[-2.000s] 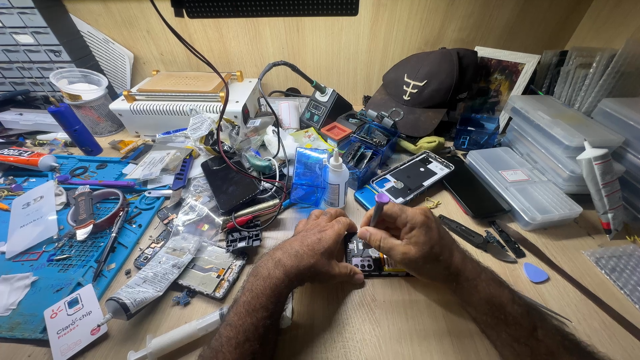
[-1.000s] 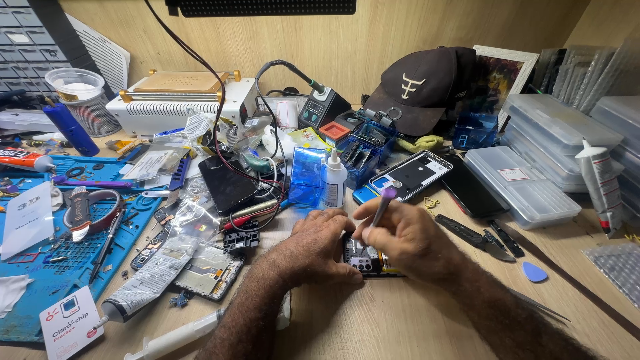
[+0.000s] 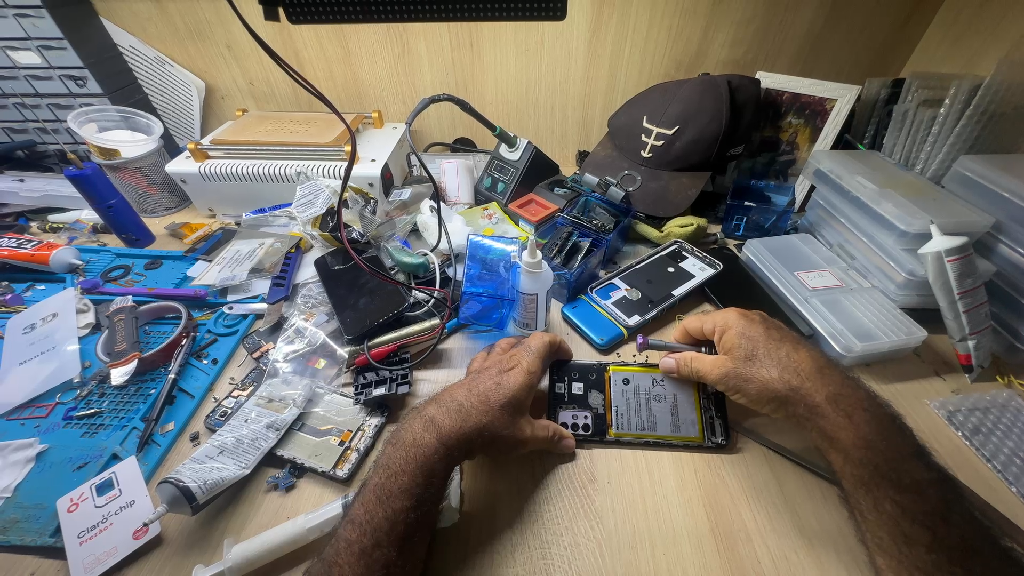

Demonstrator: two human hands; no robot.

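An opened Motorola smartphone (image 3: pixel 588 384) lies on the wooden bench, its battery (image 3: pixel 654 402) exposed beside the camera module. My left hand (image 3: pixel 512 396) holds the phone's left end between thumb and fingers. A small screwdriver with a purple cap (image 3: pixel 642 343) lies sideways in my right hand (image 3: pixel 732 356), above the phone's upper right part. Several tiny dark screws are scattered just above the phone. A white dropper bottle (image 3: pixel 533 292) stands behind my left hand. Behind the phone, a phone frame (image 3: pixel 658 282) rests partly on a blue phone (image 3: pixel 594 322).
A blue repair mat (image 3: pixel 72 448), a glue tube (image 3: pixel 232 440), a large syringe (image 3: pixel 272 540) and phone parts crowd the left. Clear plastic cases (image 3: pixel 836 300) are stacked at right. A soldering station (image 3: pixel 516 172), a white heating machine (image 3: pixel 288 160) and a cap (image 3: pixel 672 144) stand behind.
My right hand has moved right, from the phone's camera end toward its other end. The screwdriver has turned from upright to nearly level, and more of the battery shows.
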